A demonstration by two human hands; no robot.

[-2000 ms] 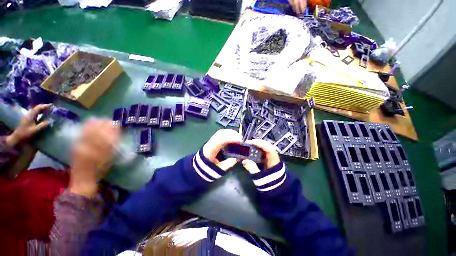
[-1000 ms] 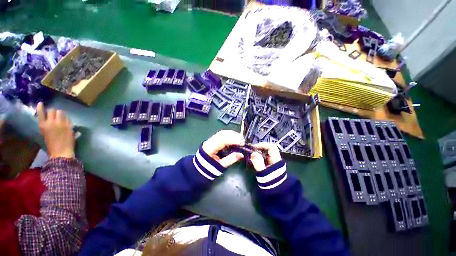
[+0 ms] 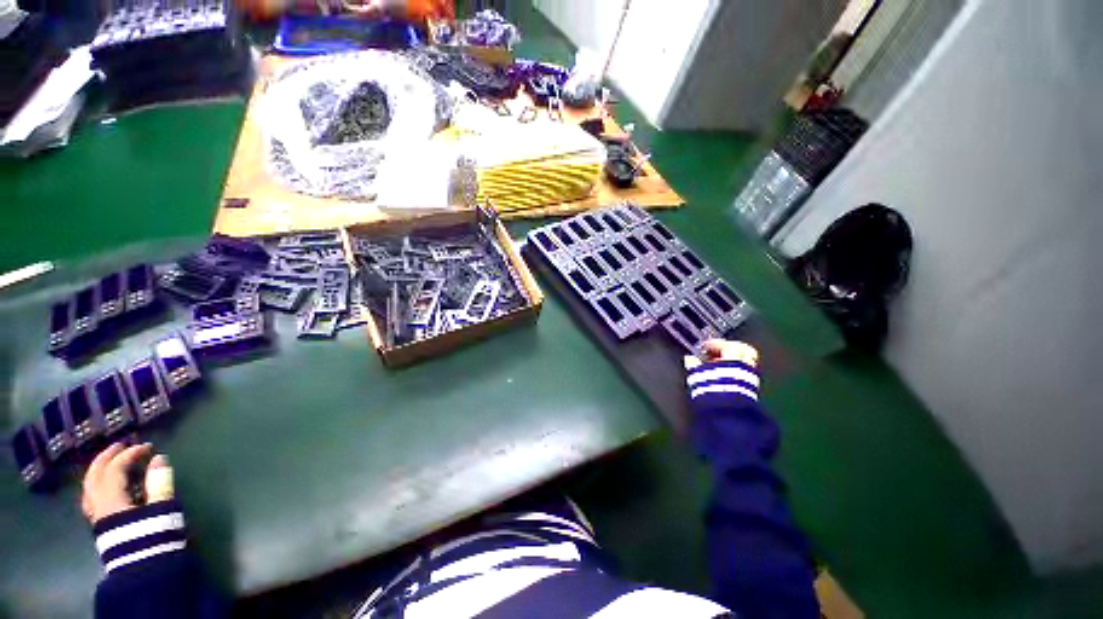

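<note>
My right hand (image 3: 726, 353) is at the near edge of the black tray (image 3: 647, 369), its fingertips on the lower end of an assembled unit (image 3: 687, 329). Several rows of grey-rimmed units lie on the tray. My left hand (image 3: 126, 479) is at the lower left, its fingers and thumb curled around a small dark piece, mostly hidden, that looks like a screen unit. It is just in front of a row of purple-black screen units (image 3: 113, 399). A second row (image 3: 103, 302) stands behind.
The bezel box (image 3: 460, 334), heaped with grey frames, stands between my hands. Loose bezels (image 3: 321, 288) lie left of it. Behind are a plastic bag of dark parts (image 3: 345, 115) and a yellow-edged stack (image 3: 538, 175) on the wooden board (image 3: 260, 206). A person's hand shows at the top.
The view has turned right. My hands have parted: the right has moved to the tray, the left to the screen units. The lone screen unit before the row no longer shows separately.
</note>
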